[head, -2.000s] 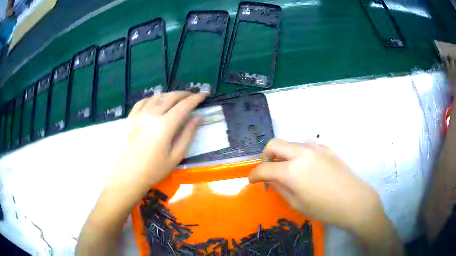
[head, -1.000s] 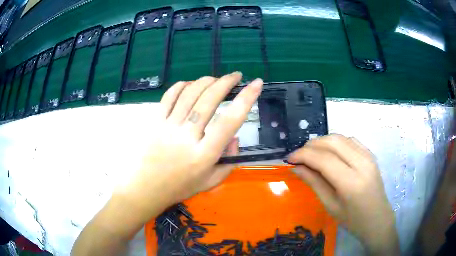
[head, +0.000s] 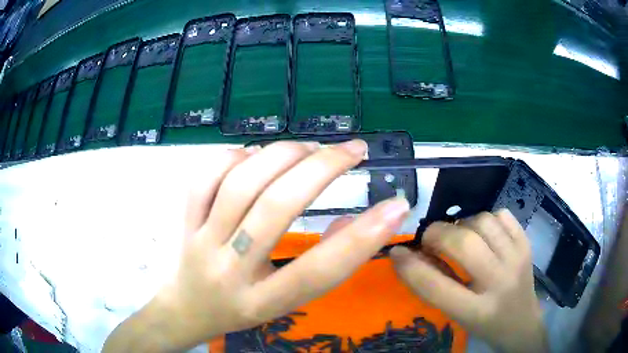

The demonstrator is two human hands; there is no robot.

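Observation:
A black phone middle frame is held tilted over the near bench edge and the orange tray. My left hand grips its left part and hides most of its window. My right hand has its fingertips closed at the frame's near right edge; whether a small strip is between them cannot be told. The orange tray is below, with black side keys heaped at its near end. Another frame lies flat beyond the tray, partly behind my left hand.
The green conveyor belt runs across the back. A row of several frames lies on its left, and one separate frame lies farther right. Slanted frames rest on the white bench covering right of the tray.
The held frame is raised and tilted closer to me, showing another frame lying behind it. The separate belt frame has shifted left. The slanted frames at the right have come into view.

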